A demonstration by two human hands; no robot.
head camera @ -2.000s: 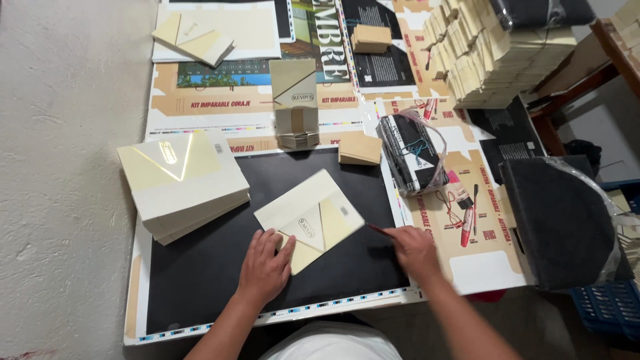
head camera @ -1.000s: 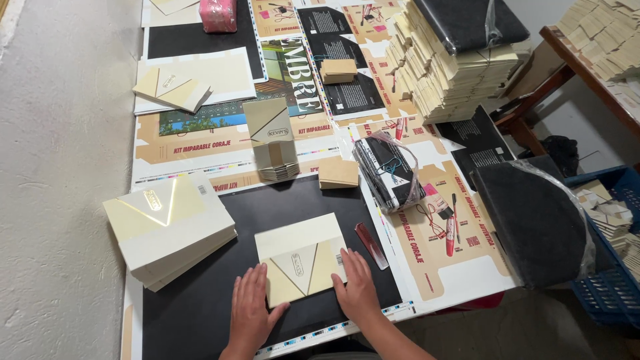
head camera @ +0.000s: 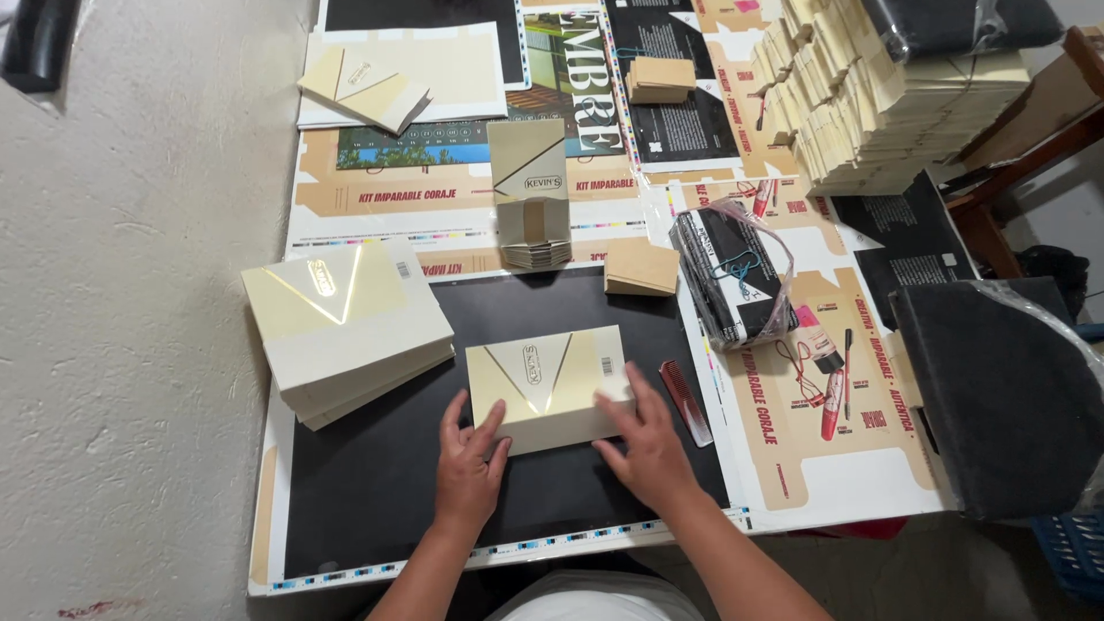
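A cream folded paper piece (head camera: 552, 388) with a gold V line and a logo lies on the black sheet (head camera: 379, 492). My left hand (head camera: 472, 461) touches its lower left corner, fingers apart. At its right side, my right hand (head camera: 642, 440) rests thumb and fingertips on the edge, also spread. Just right of that hand lies a dark red comb (head camera: 686, 401) with a pale end. A thick stack of cream printed pieces (head camera: 345, 328) stands to the left. Beyond the paper, a row of folded cream pieces (head camera: 530, 194) stands beside small tan cards (head camera: 641, 269).
A plastic-wrapped black bundle (head camera: 733, 272) sits to the right. Tall stacks of cream pieces (head camera: 871, 112) fill the back right. A black wrapped block (head camera: 992, 397) stands at the right table edge, above a blue crate (head camera: 1069, 552). The wall (head camera: 129, 302) borders the left side.
The comb, in my right hand two seconds ago, now lies on the black sheet. The cream piece has turned to lie more squarely before me and its layout is now folded differently.
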